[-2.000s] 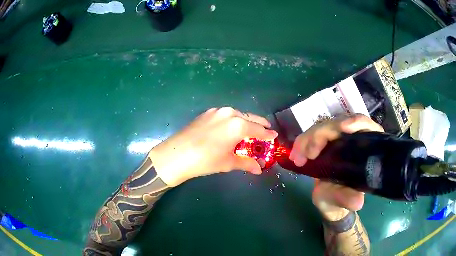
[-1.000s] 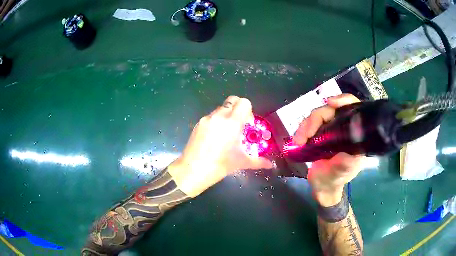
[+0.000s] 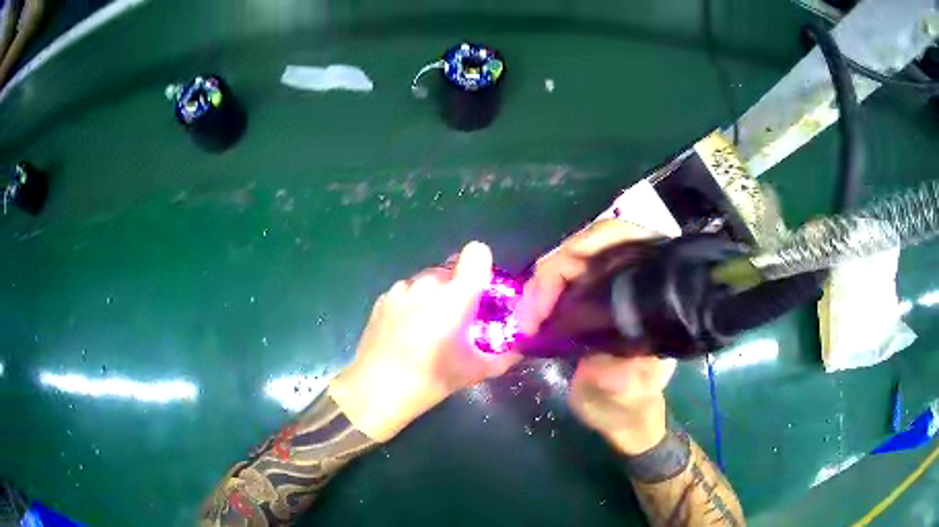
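Note:
The LED ring board (image 3: 497, 315) glows pink in the middle of the view, with its housing mostly hidden by my hands. My left hand (image 3: 417, 335) is wrapped around the unit from the left, thumb and fingers at its rim. My right hand (image 3: 607, 386) holds the thick black electric screwdriver (image 3: 659, 299), tilted, its front end over the right side of the glowing board. The tip is hidden by my right fingers and glare. A silvery coiled cord (image 3: 865, 242) runs from the rear of the screwdriver.
Black housings with boards stand at the back (image 3: 472, 88), back left (image 3: 211, 113) and far left (image 3: 27, 189). A screw box (image 3: 700, 196) lies behind my right hand. Crumpled paper (image 3: 865, 314) lies right. A metal post (image 3: 824, 93) and black cable (image 3: 846, 113) are at upper right.
The glow has gone from red to pink. The screwdriver and my right hand have moved left, the front end now over the board. The view has shifted, showing more of the housings at the back.

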